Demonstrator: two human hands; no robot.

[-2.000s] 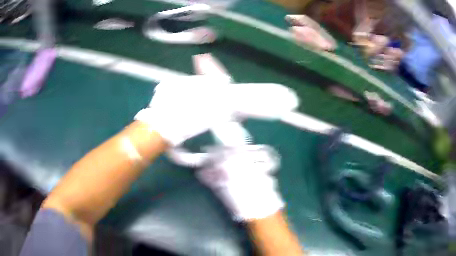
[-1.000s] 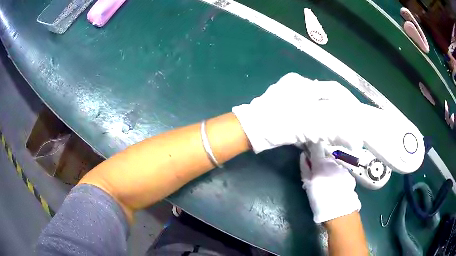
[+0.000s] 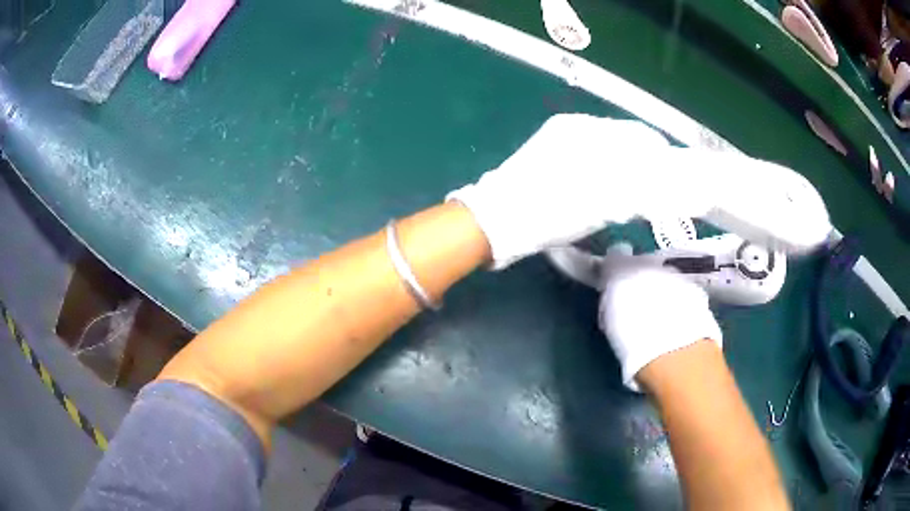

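Note:
A white neck fan [image 3: 773, 205] is between my two gloved hands over the green bench. My left hand [image 3: 589, 185], in a white glove, is closed around the upper part of the fan; its fingers are mostly hidden. The fan's lower end housing [image 3: 733, 269] is opened, showing a dark part and a round ring inside. My right hand [image 3: 654, 309], also gloved, is closed on this opened end. A vented white piece [image 3: 674, 232] shows between the two ends. Whether a tool is in my right fist is hidden.
A clear tray of small parts [image 3: 115, 50] and a pink block [image 3: 190, 38] are at the upper left. Navy [image 3: 848, 339] and grey-green neck fans [image 3: 833, 429], a metal hook [image 3: 783, 401] and a black tool [image 3: 888, 449] are at the right. A teardrop cover [image 3: 566, 25] lies on the belt.
The opened end has moved up and tilted closer to level, with my right hand higher. The upper fan end has also moved up. A vented piece now shows between the ends.

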